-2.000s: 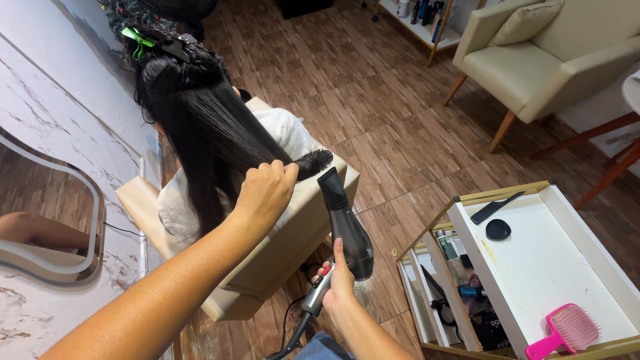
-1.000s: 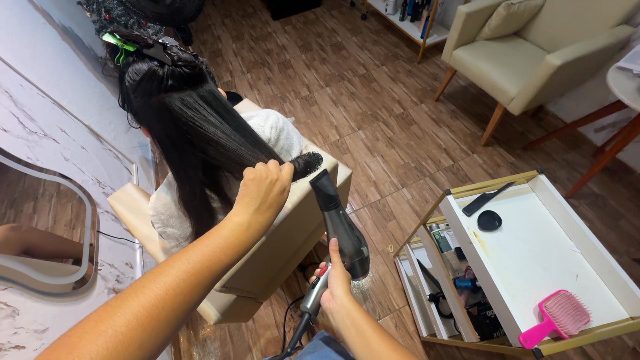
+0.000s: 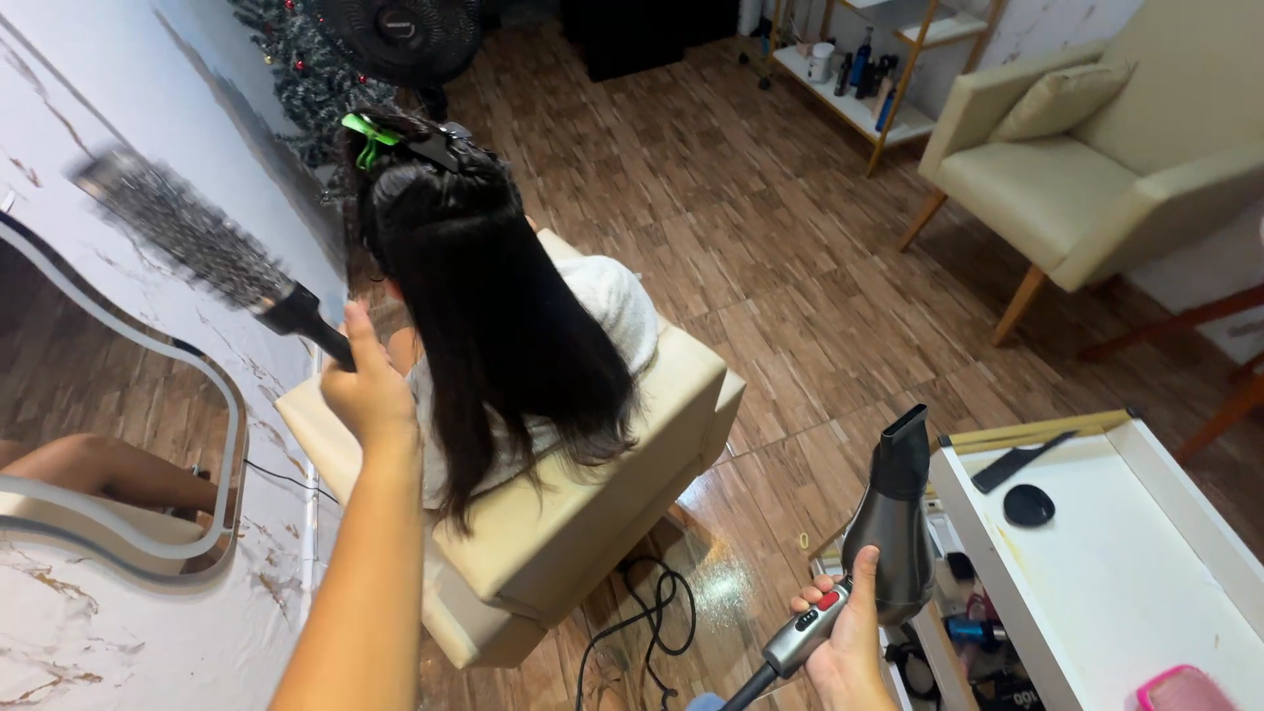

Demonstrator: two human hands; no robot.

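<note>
My left hand [image 3: 373,390] grips the black handle of a round hairbrush [image 3: 188,232], raised at the left and blurred, apart from the hair. A black and silver hair dryer [image 3: 892,523] is in my right hand [image 3: 847,632], its flat nozzle pointing upward, beside the trolley. Between my hands, a seated person's long dark hair [image 3: 494,326] hangs over the back of a cream salon chair [image 3: 592,474]. A green hair clip [image 3: 370,136] and a dark clip pin the upper hair. A white towel [image 3: 612,306] covers the shoulders.
At the lower right, a white-topped trolley [image 3: 1116,553] bears a black comb [image 3: 1022,462], a round black lid [image 3: 1028,505] and a pink brush [image 3: 1180,688]. A mirror [image 3: 109,415] hangs at the left. A black cord [image 3: 647,612] lies on the floor. A fan [image 3: 400,35] and an armchair [image 3: 1057,178] stand behind.
The round brush has moved from the hair ends up to the left with my left hand. My right hand has moved the dryer right, away from the hair, which now hangs straight down.
</note>
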